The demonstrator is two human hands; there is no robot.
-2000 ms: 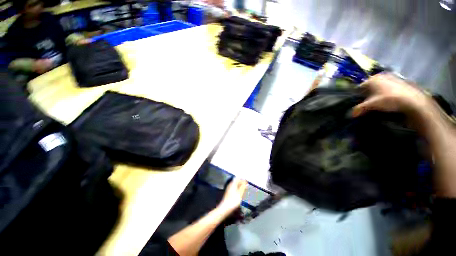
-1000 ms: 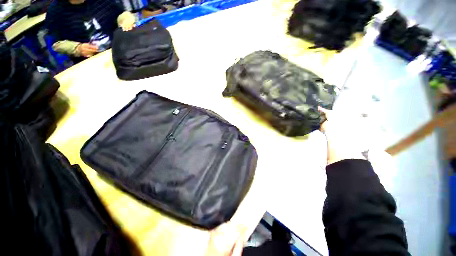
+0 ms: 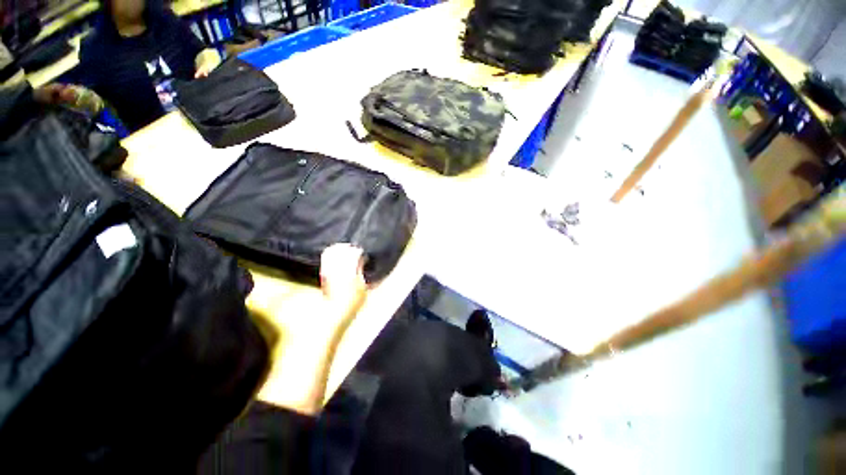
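A black backpack lies flat on the long light-wood table. My left hand, bare and slightly blurred, grips its near edge, with the fingers over the cloth. A camouflage backpack lies on the table beyond it, with no hand on it. My right hand is not in view.
Large black bags, one with a white label, stand close at the left. A person sits across the table by another black bag. Dark bags are piled at the back. Brown posts stand at the small white-topped table.
The camouflage backpack has gone from my right hand onto the table. My right hand has left the picture. My left hand has come up to the black backpack's near edge. The view has shifted.
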